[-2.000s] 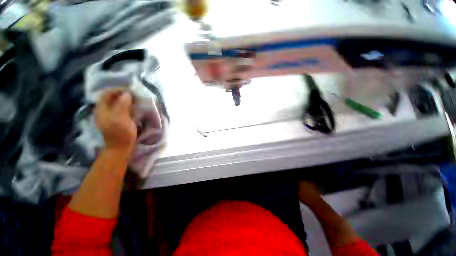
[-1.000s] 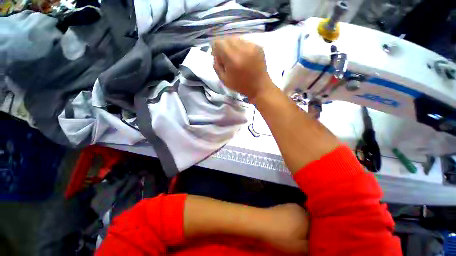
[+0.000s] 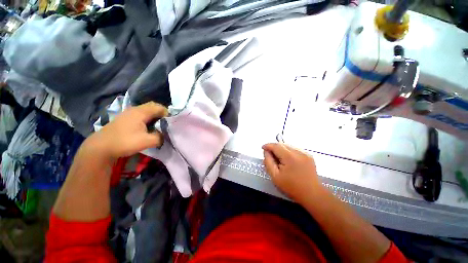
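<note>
My left hand point(image 3: 134, 129) grips the left edge of a light grey cloth piece point(image 3: 200, 126) with dark grey bands. The cloth lies bunched on the table, and its lower corner hangs over the front edge. My right hand point(image 3: 291, 167) is at the table's front edge, to the right of the cloth and apart from it. Its fingers are drawn together, and nothing shows in them. The white sewing machine head point(image 3: 377, 61) stands at the right, with a grey cylindrical part point(image 3: 366, 128) under it. No cloth shows under the needle area.
A heap of grey and light cloth point(image 3: 97, 77) covers the left and back of the table. Black-handled scissors point(image 3: 429, 169) lie right of the machine head, with a green handle point(image 3: 463, 182) at the right rim. A ruler strip point(image 3: 354, 198) runs along the front edge.
The view has shifted. My right hand has moved off the cloth, back to the front edge. My left hand has come up from in front of my body and taken hold of the cloth.
</note>
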